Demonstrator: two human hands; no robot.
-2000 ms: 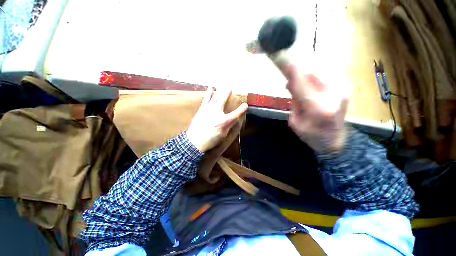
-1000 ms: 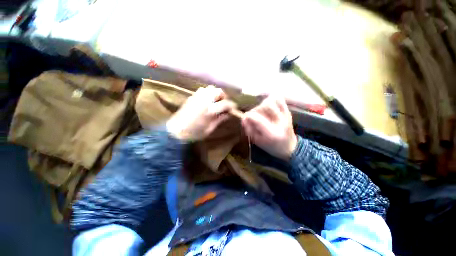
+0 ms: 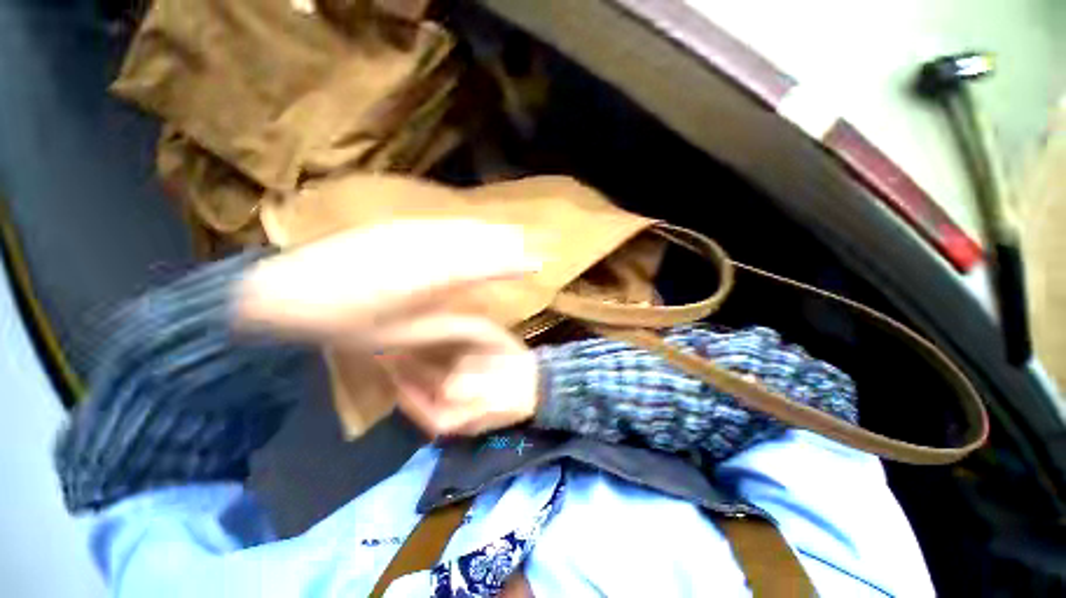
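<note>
A tan tote bag [image 3: 561,216] lies across my lap, turned sideways, with its opening and handles towards the right. A handle loop [image 3: 701,306] and a longer brown strap [image 3: 818,430] spread from it over my right sleeve. My left hand [image 3: 386,275] is strongly blurred and lies across the bag; its grip cannot be made out. My right hand [image 3: 462,380] is just below it, fingers curled on the bag's lower part, also blurred. The two hands overlap and hide part of the bag.
A brown heap of bags [image 3: 281,105] lies at the upper left. The table edge runs diagonally at the upper right, with dark-red strips [image 3: 900,193]. A hammer [image 3: 988,199] lies on the table, its black grip near the edge. A dark gap separates table and lap.
The view has swung left and down. The bag has come off the table edge onto my lap and turned, its handles now at the right. Earlier my right hand let go of the hammer.
</note>
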